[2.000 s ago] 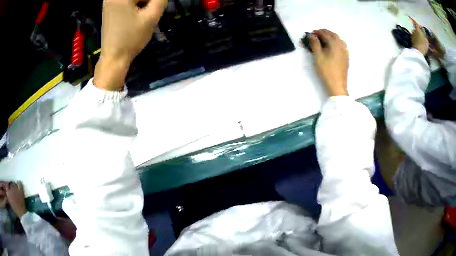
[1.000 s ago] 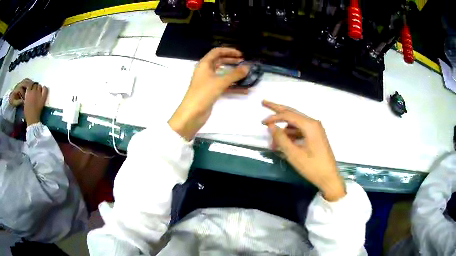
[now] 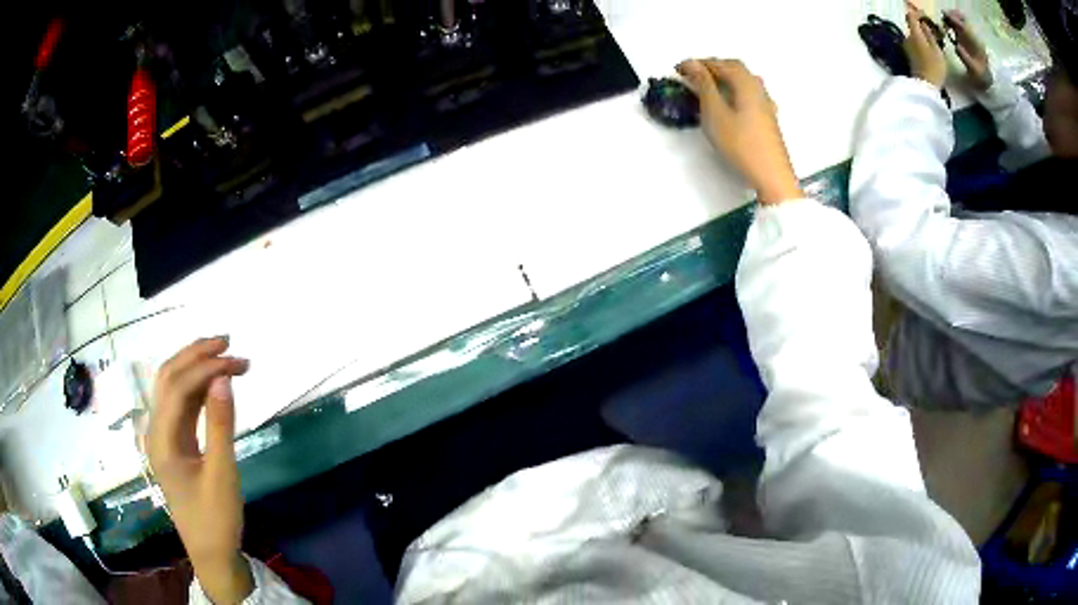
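A round black unit (image 3: 671, 103) lies on the white bench cover right of the fixture base plate. My right hand (image 3: 735, 118) is at its right side with the fingertips touching it; whether they grip it is hard to tell. My left hand (image 3: 195, 443) is empty over the bench's left part, fingers apart. A second round black unit (image 3: 77, 385) lies on the bench beyond and left of my left hand. The dark fixture base plate (image 3: 367, 148) carries the clamps; a red clamp handle (image 3: 141, 116) stands at its left end.
White plug adapters (image 3: 76, 509) with cables lie at the left bench edge. A clear plastic tray (image 3: 36, 331) is at far left. The green taped bench edge (image 3: 520, 343) runs in front of me. A neighbour's hands (image 3: 926, 50) hold something beside black cable pieces (image 3: 883, 43) at right.
The view has turned right. My left hand no longer holds a black unit; one now lies near it at left. My right hand has moved from the front middle to the unit at right.
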